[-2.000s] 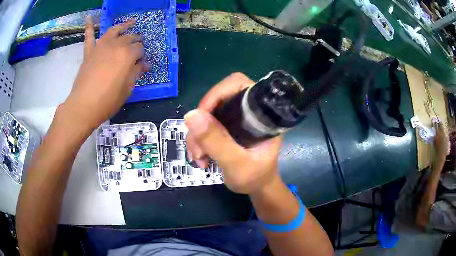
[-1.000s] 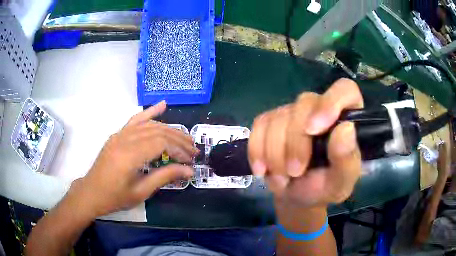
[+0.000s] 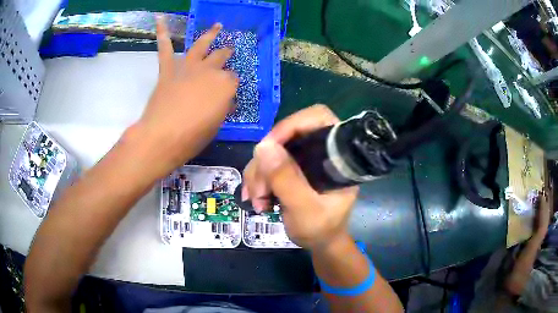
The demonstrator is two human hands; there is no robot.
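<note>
My right hand (image 3: pixel 300 177) is closed around a thick black electric screwdriver (image 3: pixel 333 153) with a pale band; its tip end is over the right housing. My left hand (image 3: pixel 189 92) has its fingers spread over the blue screw bin (image 3: pixel 273 79), fingertips at the small silver screws (image 3: pixel 248 92); whether it holds a screw cannot be told. Two white housing halves lie side by side. The left housing half (image 3: pixel 174 232) shows a green circuit board (image 3: pixel 199 211) with a yellow component. The right housing half (image 3: pixel 263 239) is partly hidden by my right hand.
Another white housing with a board (image 3: pixel 38 162) lies at the left, near a tall perforated white stack (image 3: pixel 18 67). A metal post (image 3: pixel 453 43) stands behind. A black coiled loop (image 3: pixel 483 165) and brown board (image 3: pixel 517 177) are at the right, with another person's arm (image 3: pixel 529 244).
My left hand has moved from above the left housing back to the screw bin. The screwdriver has shifted left and tilted more upright in my right hand. The whole view has shifted slightly.
</note>
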